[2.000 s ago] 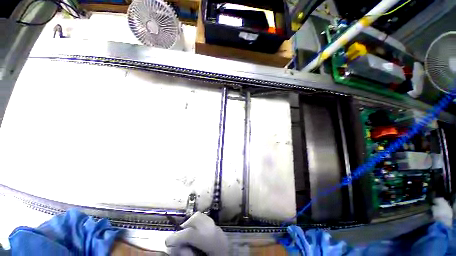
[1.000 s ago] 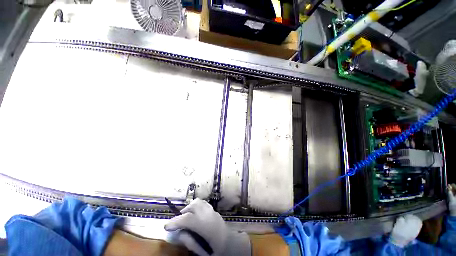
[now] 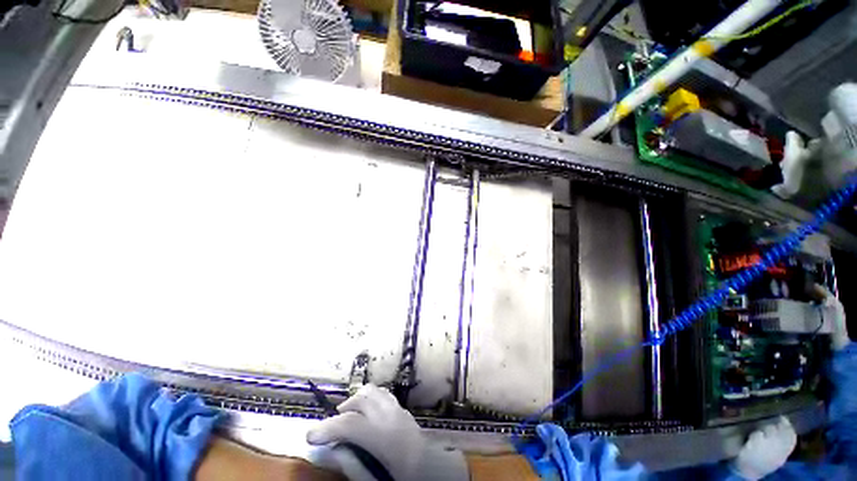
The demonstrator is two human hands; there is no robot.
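Note:
My right hand [image 3: 376,432], in a white glove, is at the near rail of the conveyor, closed around a thin black stick [image 3: 322,395]. The stick's dark tip points up and left over the rail, and its other end shows below the glove. My left forearm comes in from the left under a blue sleeve; the left hand itself is not visible at the right glove. The near chain rail [image 3: 235,405] runs under the stick's tip. A small metal bracket [image 3: 359,369] stands just above my right glove.
The pale conveyor bed [image 3: 207,244] has paired cross rods [image 3: 420,263]. At right, a green circuit board [image 3: 766,324] lies in a black carrier, with another person's gloved hands [image 3: 766,449] around it. A blue coiled hose [image 3: 733,282] hangs over it. Fan and black bin stand behind.
The other person's gloved hand has moved onto the board's right side. My right hand stays by the near rail, its stick shifted slightly. The whole view has shifted a little.

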